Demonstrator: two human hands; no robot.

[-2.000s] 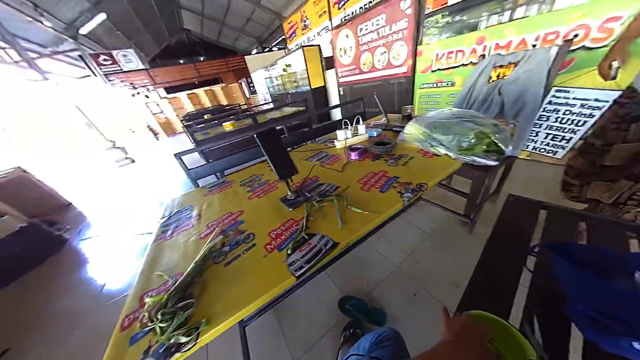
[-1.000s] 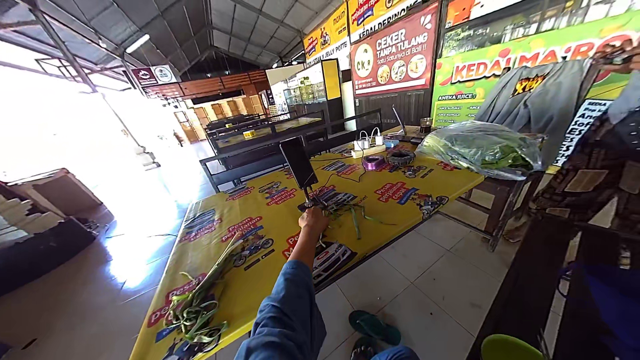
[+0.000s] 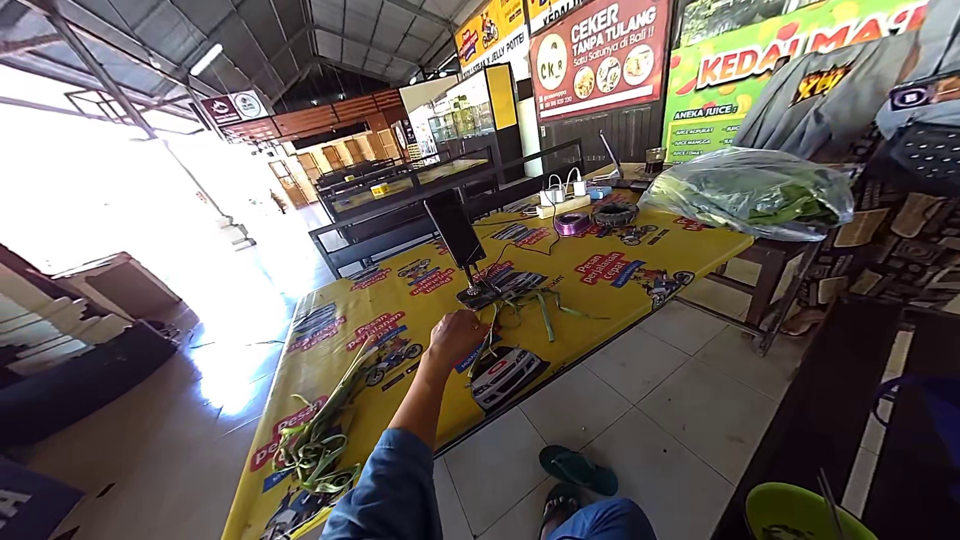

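My left hand (image 3: 455,336) reaches over the table with its fingers curled, at the near edge of the phone stand's base (image 3: 474,297) and beside thin green leaf strips (image 3: 546,315). Whether it grips a strip cannot be made out. A dark-screened phone (image 3: 455,227) stands upright on the stand. A bundle of long green leaf strips (image 3: 319,442), knotted or curled at the near end, lies on the table's left part. My right hand is not in view.
A yellow printed cover (image 3: 525,255) lies over the table (image 3: 442,427). Farther back are a power strip (image 3: 562,206), a purple ribbon roll (image 3: 572,223), a dark ring-shaped coil (image 3: 615,214) and a clear bag of greens (image 3: 750,196). A green bowl (image 3: 802,514) sits lower right, near a dark bench (image 3: 806,405).
My left hand, not seen two seconds ago, came to the phone stand and has since drawn slightly back from it. My right hand, at the green bowl two seconds ago, has left view.
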